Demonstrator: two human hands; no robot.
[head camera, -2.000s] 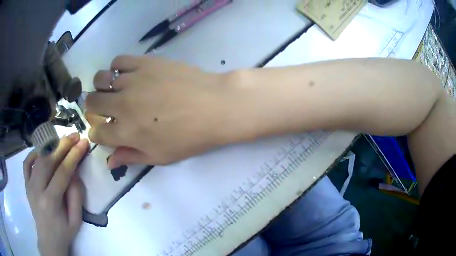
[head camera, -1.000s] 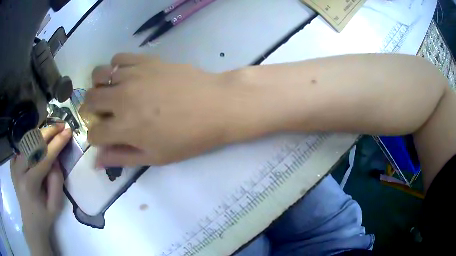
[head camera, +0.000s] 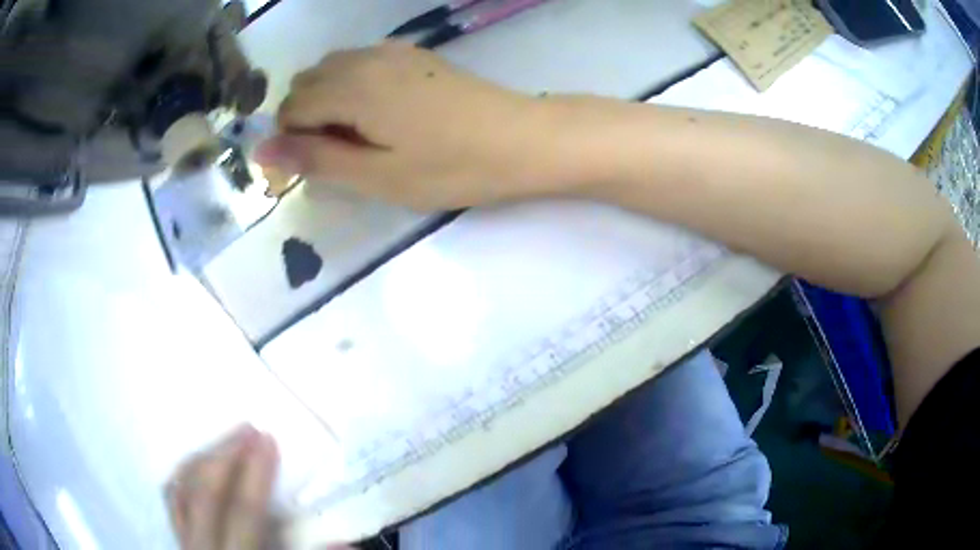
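Note:
My right hand (head camera: 365, 129) is bent beside the presser foot (head camera: 234, 161) of the sewing machine (head camera: 97, 97), its thumb and fingertips close together. Whether they pinch fabric cannot be told. My left hand (head camera: 228, 489) is blurred and low on the white tabletop (head camera: 118, 365), away from the foot, fingers close together. Whether it holds anything cannot be told. The shiny slide plate (head camera: 199, 220) shows beside the foot. A thin line runs from the plate towards my left hand; I cannot tell if it is thread or an edge. No fabric piece can be made out.
Pink-handled snips (head camera: 473, 19) lie at the top. A tan card (head camera: 763, 41) and a black rounded object (head camera: 873, 16) lie at the upper right. A dark patch (head camera: 301, 263) marks the bed. A ruler scale (head camera: 537, 371) runs along the front edge, above a blue-clad lap (head camera: 666, 462).
My left hand has left the foot and moved down towards the table's front edge. My right hand stays near the foot, its fingers now more bent. The view has shifted, uncovering the slide plate.

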